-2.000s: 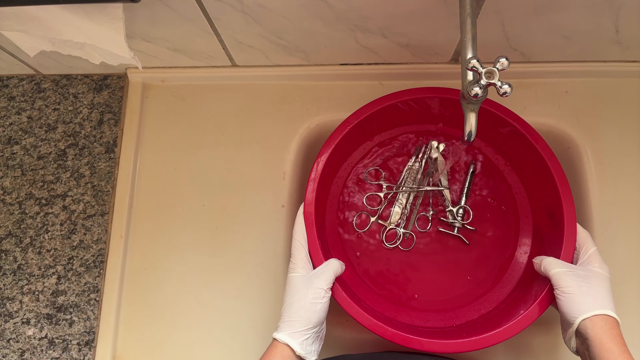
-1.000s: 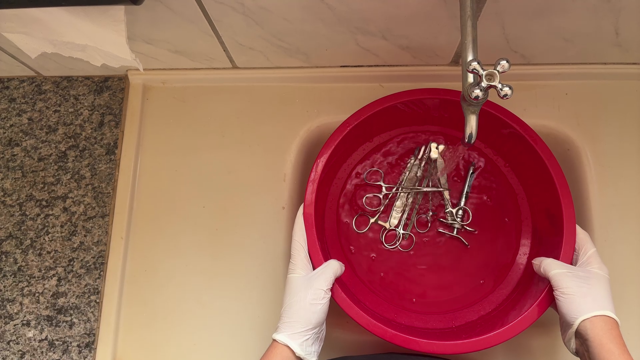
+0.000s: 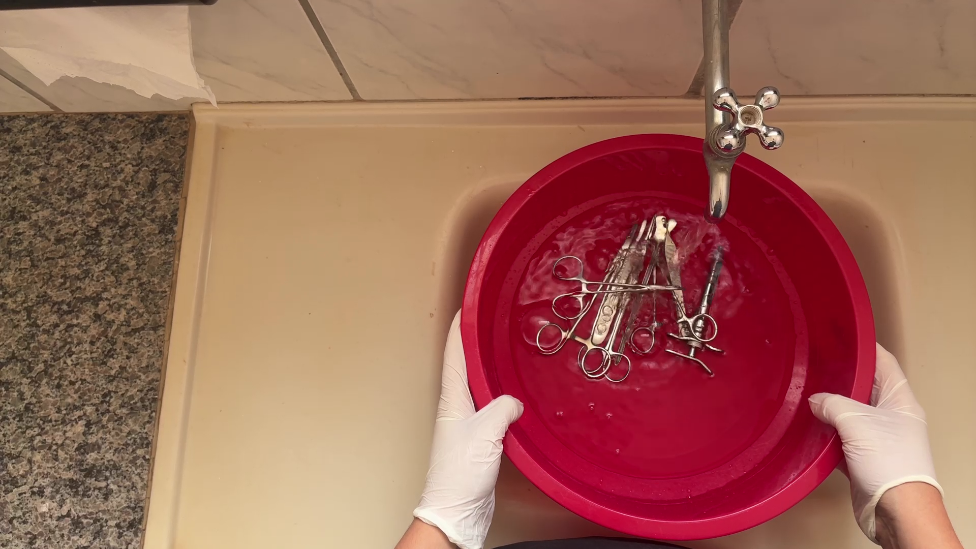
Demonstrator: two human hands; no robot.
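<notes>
A round red plastic basin [image 3: 686,488] with water in it sits under the tap, over the sink bowl. My left hand [image 3: 471,442], in a white glove, grips its lower left rim, thumb inside. On the lower right rim my right hand [image 3: 877,435], also gloved, holds on the same way; the fingers of both hands are largely hidden under the basin. Several metal ring-handled clamps or scissors [image 3: 595,358] lie heaped in the water with slim metal instruments [image 3: 610,305]. Right of the heap is a metal dental-type syringe [image 3: 705,305].
A chrome tap with a cross handle [image 3: 749,116] has its spout [image 3: 718,194] over the basin's back part. Around the basin is the beige sink [image 3: 320,305]. Speckled granite worktop [image 3: 84,320] lies at the left, marbled wall tiles [image 3: 496,46] behind, and white paper [image 3: 107,46] hangs at upper left.
</notes>
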